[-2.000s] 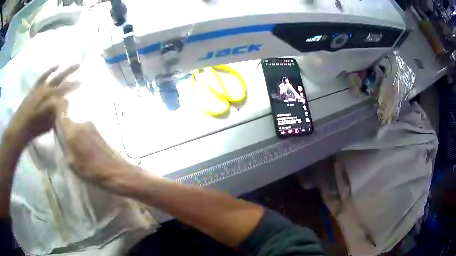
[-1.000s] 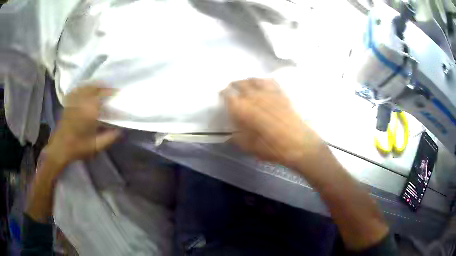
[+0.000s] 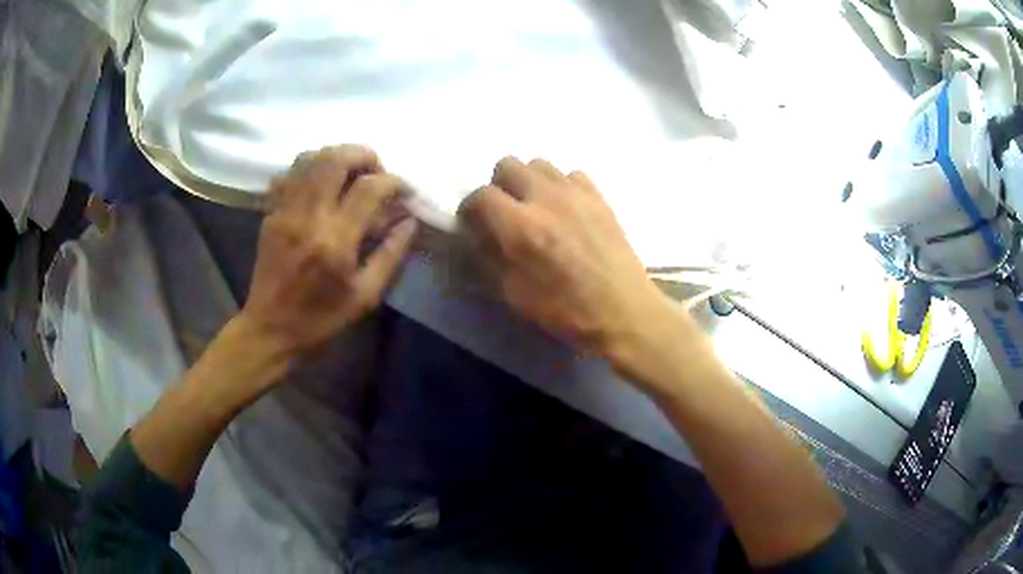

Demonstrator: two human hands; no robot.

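A large off-white cloth panel (image 3: 449,101) lies spread left of the sewing machine, its edge running along the table's front. My left hand (image 3: 325,241) pinches the near edge of the panel between thumb and fingers. My right hand (image 3: 550,247) grips the same edge just to the right, fingers curled over it. A short folded bit of the edge shows, blurred, between the two hands. A narrow cream strip (image 3: 701,276) sticks out to the right of my right wrist. The fingertips are partly hidden.
The white sewing machine head (image 3: 914,168) with a blue stripe stands at the right. Yellow scissors handles (image 3: 881,348) and an upright black smartphone (image 3: 934,426) lie near it. Pale cloth (image 3: 213,448) hangs below the table edge at lower left, and more cloth (image 3: 51,101) at upper left.
The view has swung left, away from the machine. My hands have moved from beside the needle area to the panel's near edge, and over the last second have come close together.
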